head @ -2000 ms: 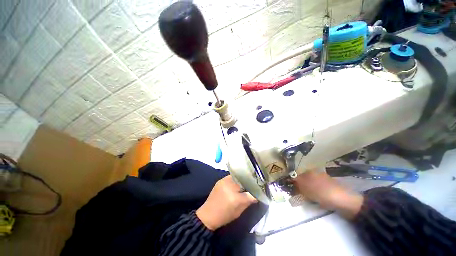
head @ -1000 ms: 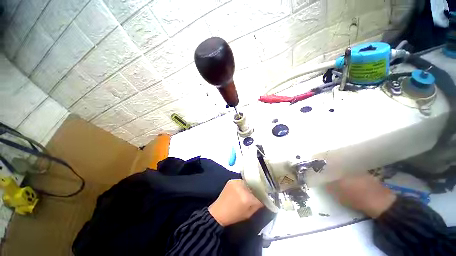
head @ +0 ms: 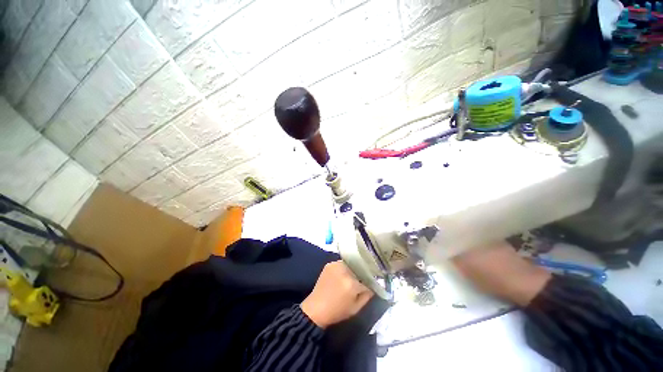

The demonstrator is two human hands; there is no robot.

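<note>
The black garment (head: 218, 301) lies bunched left of the sewing machine head (head: 494, 189). My left hand (head: 336, 296) is closed on the garment beside the needle end of the head; its fingertips are partly hidden. My right hand (head: 491, 267) is blurred and reaches under the arm, right of the needle area (head: 416, 280). Its fingers are hidden behind the arm, so I cannot tell whether it holds anything. The pale machine bed (head: 436, 320) shows below the needle area.
A dark-handled tool (head: 298, 114) stands upright on the head. A red-tipped lead (head: 396, 153), a blue container (head: 493, 103) and a blue-capped winder (head: 565, 118) sit atop the arm. Blue-handled snips (head: 574, 269) lie behind my right wrist. A yellow plug (head: 33, 299) is at left.
My right hand has moved from beside the needle to the right, then partly back under the arm. My left hand stays on the garment. The camera view has shifted.
</note>
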